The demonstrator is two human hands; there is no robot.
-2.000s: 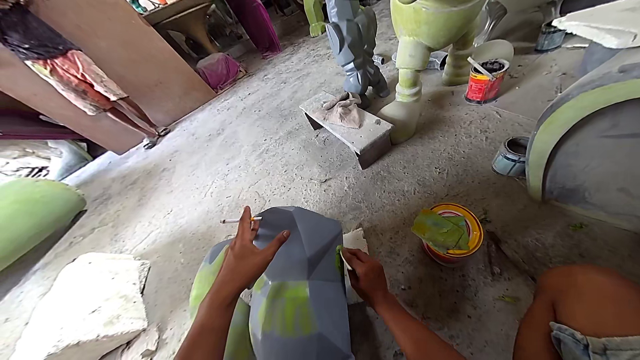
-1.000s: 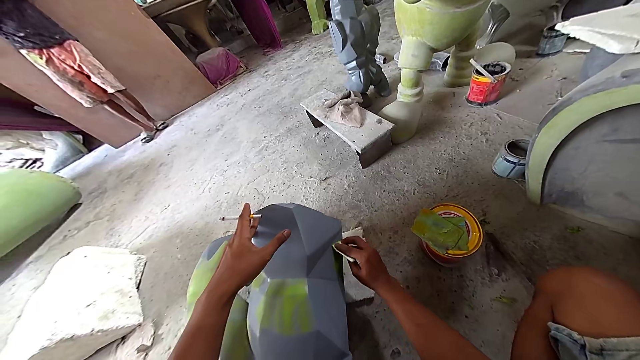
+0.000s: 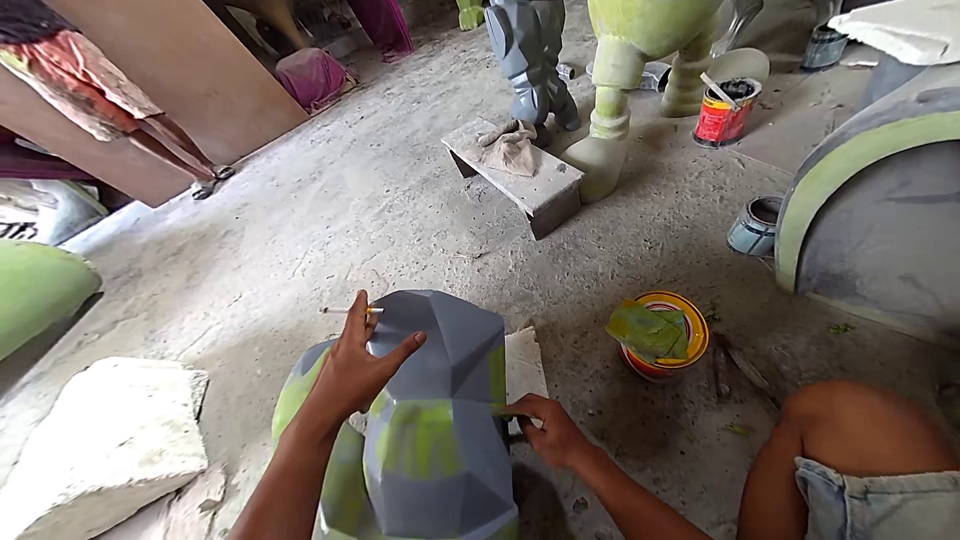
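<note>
A faceted grey sculpture part [image 3: 442, 360] with yellow-green patches stands in front of me. My left hand [image 3: 367, 367] rests against its upper left side, thumb spread, with a cigarette [image 3: 349, 310] between its fingers. At the sculpture's right edge, my right hand [image 3: 551, 431] pinches a small, thin tool, perhaps a putty spreader, whose tip touches the green strip there; most of the tool is hidden by the fingers. Right of that hand stands an open can with a yellow rim [image 3: 701, 341], and a green-smeared sheet [image 3: 649, 332] lies across its top.
White foam-like blocks [image 3: 105, 442] lie at lower left. A low bench [image 3: 555, 184] holds a crumpled cloth [image 3: 510, 148]. Beyond are statue legs [image 3: 611, 97], a red can [image 3: 724, 116] and a grey-blue can [image 3: 752, 229]. A large curved piece [image 3: 885, 217] stands right. A person [image 3: 97, 82] stands upper left.
My right hand has moved down along the sculpture's right edge since one second ago. My left hand stays on the upper left side with the cigarette.
</note>
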